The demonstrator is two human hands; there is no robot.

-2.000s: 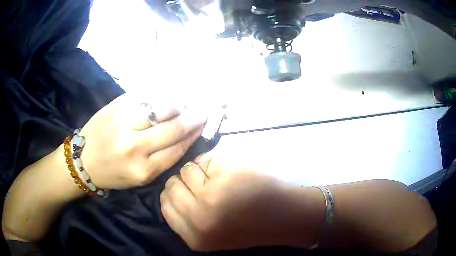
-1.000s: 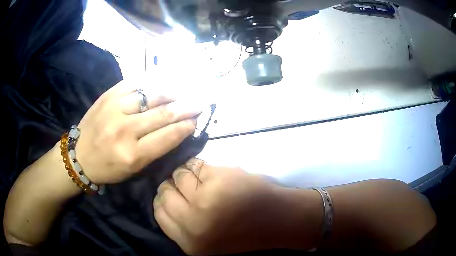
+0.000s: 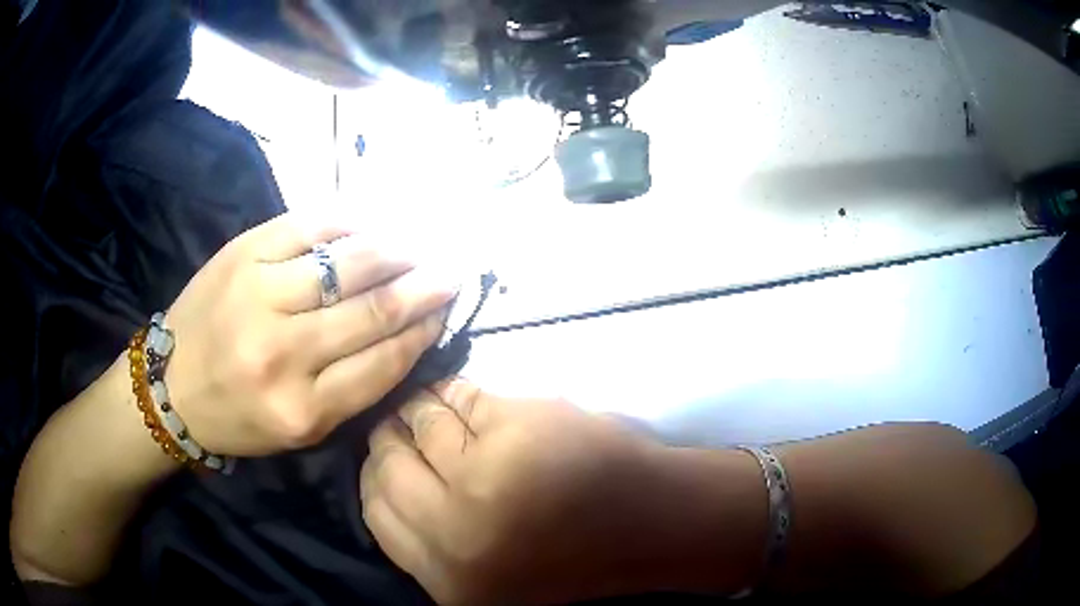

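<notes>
Black fabric (image 3: 107,237) lies bunched at the left and under both hands, down to the lower edge of the view. My left hand (image 3: 302,337) lies over it, fingers pointing right, its fingertips on a small pale piece with a dark edge (image 3: 474,305). My right hand (image 3: 497,485) is closed on the black fabric just below those fingertips, its fingers curled. A fine dark thread shows over its knuckles. Glare washes out the area around my left fingertips.
The sewing machine's dark underside (image 3: 415,42) is above the hands. Its grey-white tension knob (image 3: 604,163) hangs right of the glare. The white machine bed (image 3: 734,225) has a dark seam line running right. A dark cylinder-like object (image 3: 1048,201) is at the right edge.
Both hands, with the cloth, have shifted slightly left and down in the picture. The tension knob also appears further left, and more of the machine's underside shows.
</notes>
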